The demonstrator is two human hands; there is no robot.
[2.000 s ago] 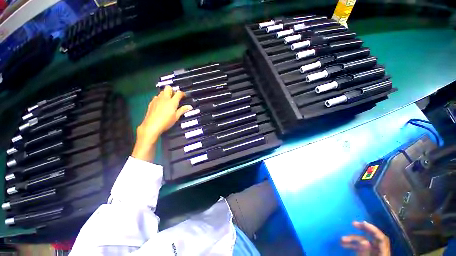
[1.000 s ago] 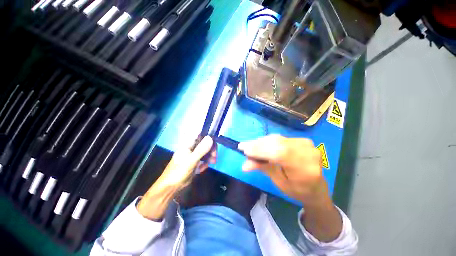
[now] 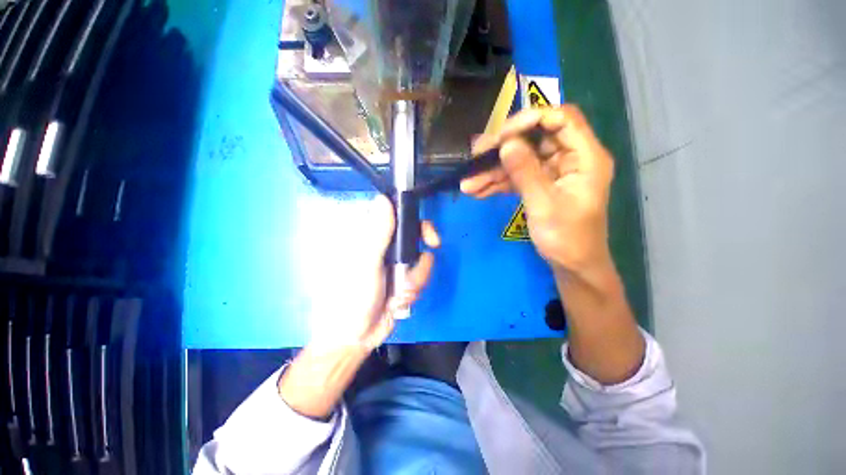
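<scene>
A black tripod body (image 3: 406, 227) with a silver end points away from me, its bright metal tube (image 3: 403, 148) reaching under the clear guard of the press. My left hand (image 3: 366, 278) is closed around its collar and silver end. Two flat black legs spread from the collar in a Y. The left leg (image 3: 325, 133) slants out to the far left and no hand holds it. My right hand (image 3: 566, 181), slightly blurred, holds the right leg (image 3: 468, 169) near its outer end. The tube's far tip is unclear behind the guard.
The press base (image 3: 348, 102) stands at the far side of the blue table (image 3: 241, 250). Yellow warning labels (image 3: 517, 223) are right of it, one partly behind my right hand. Black trays with sticks (image 3: 74, 390) lie at the left. Grey floor (image 3: 742, 232) is at the right.
The view has turned toward the press. The tripod has moved from the near side of the table to under the guard, and its legs are now spread on both sides.
</scene>
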